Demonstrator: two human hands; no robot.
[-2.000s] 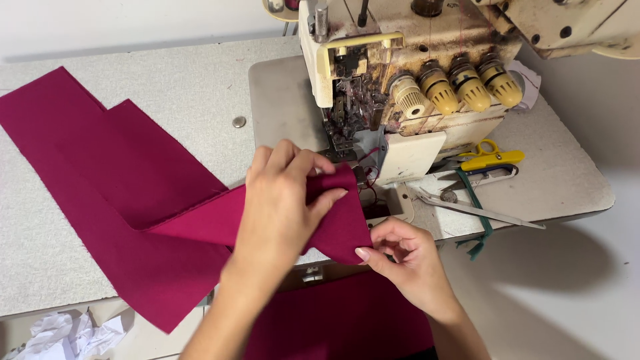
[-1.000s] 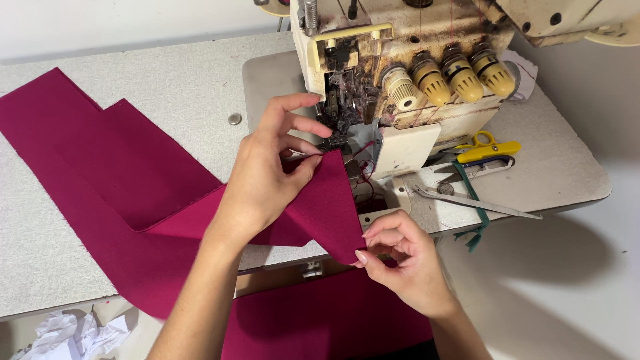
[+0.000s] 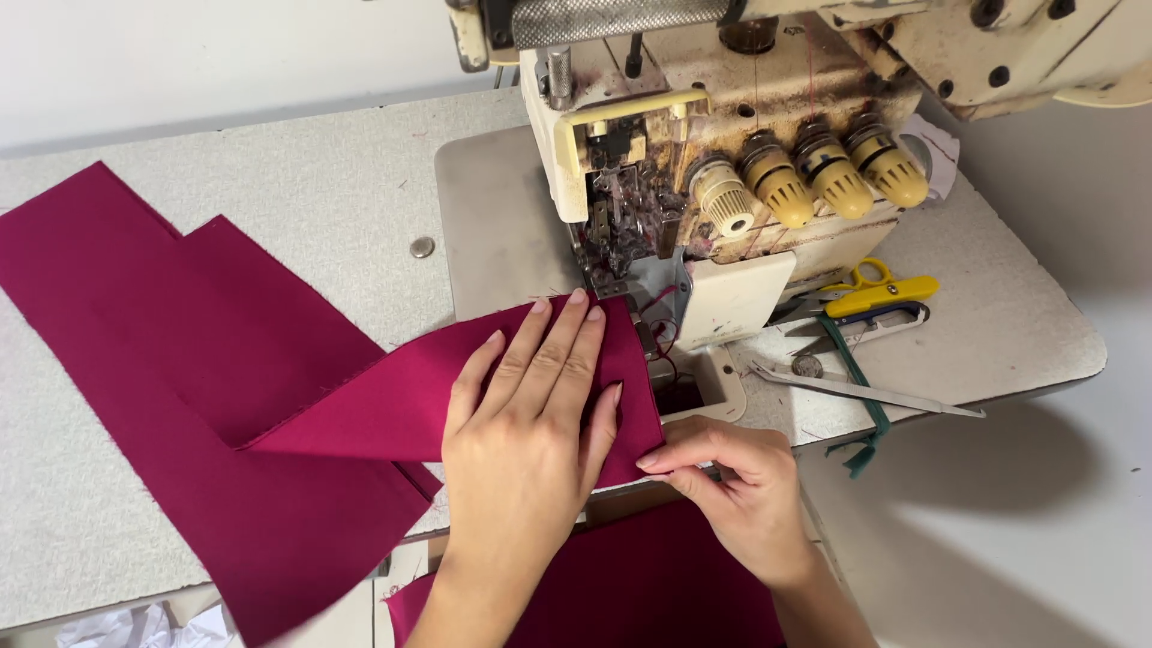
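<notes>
A magenta fabric piece point(image 3: 387, 405) runs from the pile at left to the front of an overlock sewing machine point(image 3: 720, 162). My left hand point(image 3: 531, 414) lies flat on it, fingers spread a little, with the fingertips near its far edge by the presser foot area. At the fabric's near right corner, my right hand point(image 3: 733, 486) pinches the edge between thumb and index finger. More magenta fabric point(image 3: 135, 297) is spread over the table at left, and another magenta piece point(image 3: 666, 576) hangs below the table's front edge.
Right of the machine lie yellow thread snips point(image 3: 882, 295), dark-handled snips point(image 3: 877, 322), metal tweezers point(image 3: 864, 389) and a green fabric strip point(image 3: 850, 369). A small metal disc point(image 3: 421, 247) sits on the table point(image 3: 360, 198). Crumpled white scraps point(image 3: 148, 625) are at lower left.
My left hand has gone from pinching the fabric's far edge to lying flat on it. The fabric's end, folded or slanting before, now lies flatter. My right hand still holds the near corner.
</notes>
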